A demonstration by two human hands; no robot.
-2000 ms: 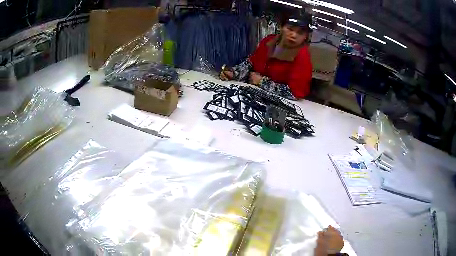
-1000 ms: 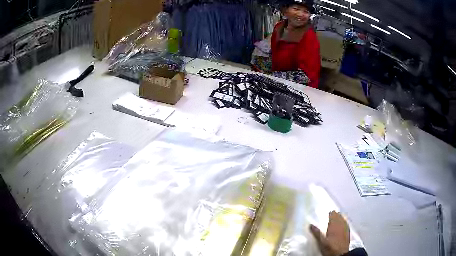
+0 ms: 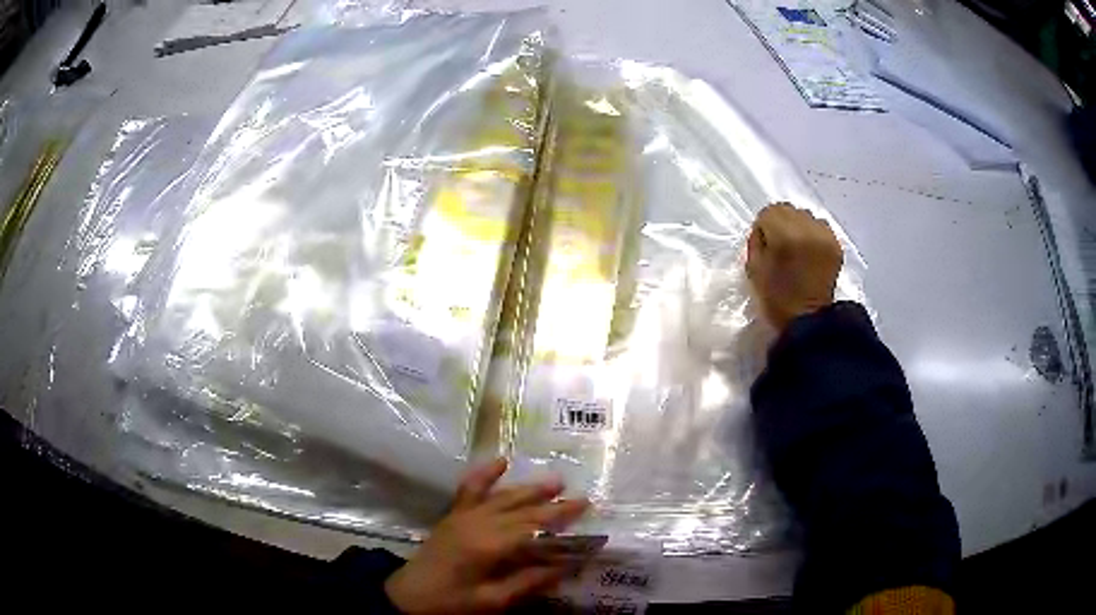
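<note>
Clear plastic bags with yellow print lie in two overlapping piles, a left pile (image 3: 301, 228) and a right pile (image 3: 685, 276). A white barcode sticker (image 3: 583, 416) lies flat on the right pile, near its lower left. My left hand (image 3: 493, 547) is at the table's front edge, blurred, its upper fingers spread. A label sheet (image 3: 621, 580) with barcodes sticks out from under these fingers; the grip is partly hidden. My right hand (image 3: 793, 258) is curled into a fist at the right pile's right edge. Whether bag film is inside it cannot be seen.
Printed papers (image 3: 811, 54) and white folded sheets (image 3: 943, 114) lie at the upper right. A black-handled tool (image 3: 79, 48) and white papers (image 3: 222, 22) are at the upper left. More yellow-edged bags (image 3: 30, 192) lie at the far left. A clear packet edge (image 3: 1058, 288) shows at the right.
The view has tilted down to the bags, and the other person is out of it. My left hand has come into view with the label sheet. My right hand has gone from spread to curled.
</note>
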